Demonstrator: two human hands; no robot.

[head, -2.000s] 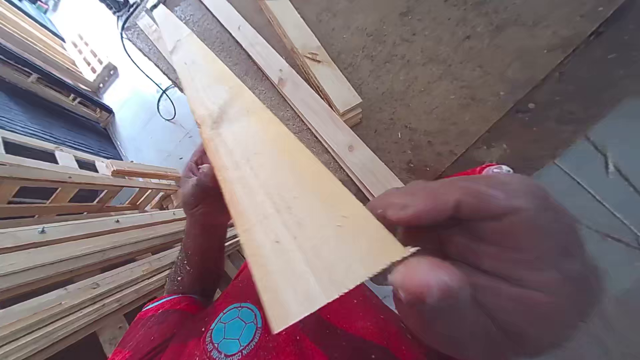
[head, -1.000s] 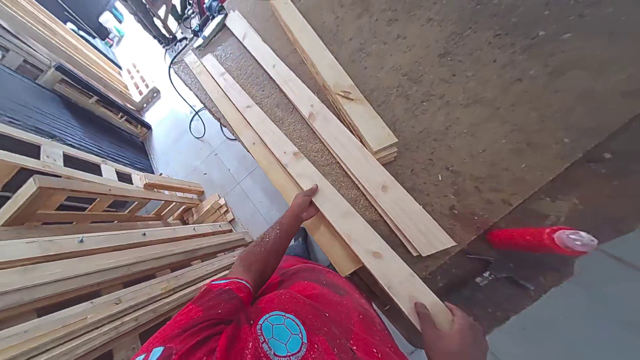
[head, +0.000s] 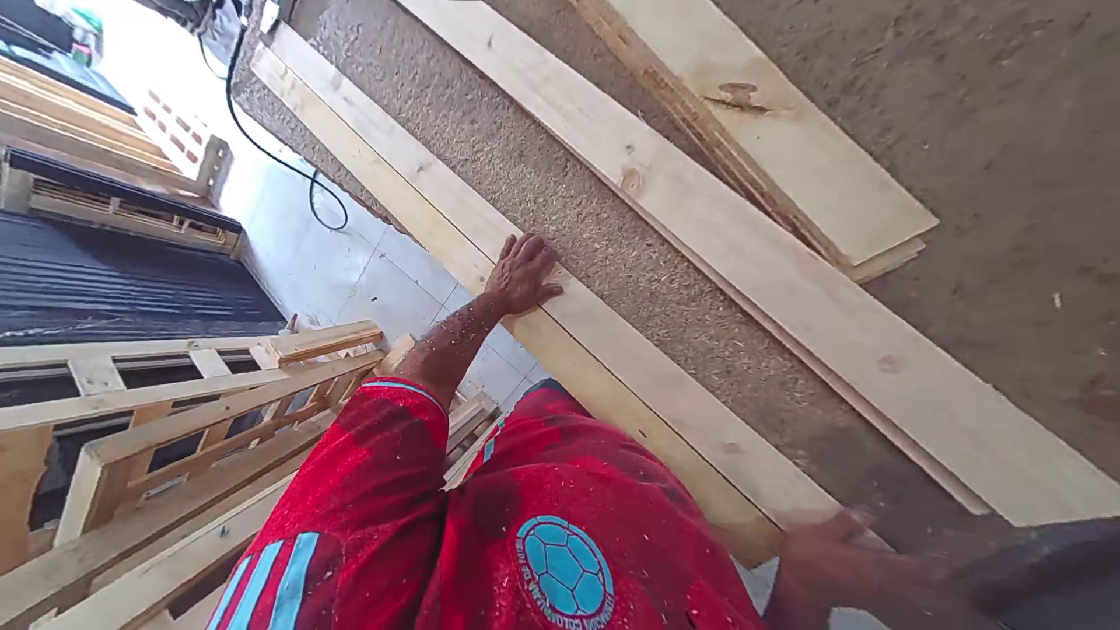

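Note:
Two long pale wooden boards lie side by side along the near edge of a sawdust-strewn work surface. My left hand [head: 522,276] rests palm down on the paler board [head: 647,367], its fingers spread and its heel near the seam with the yellower board [head: 604,385]. At the lower right, my right hand [head: 827,560] is blurred by motion at the near end of these boards; whether it grips them cannot be made out.
Beyond the sawdust [head: 595,210] lie more long boards [head: 787,280], one upon another, and a short stack of boards [head: 787,140]. Wooden pallet frames [head: 236,437] stand at the left. A black cable [head: 262,157] hangs over the tiled floor [head: 394,280] at the upper left.
Two seconds ago a board was raised close to the camera, between both hands. One second ago it was down beside the lower boards, my right hand on its near end; now the two lie alongside.

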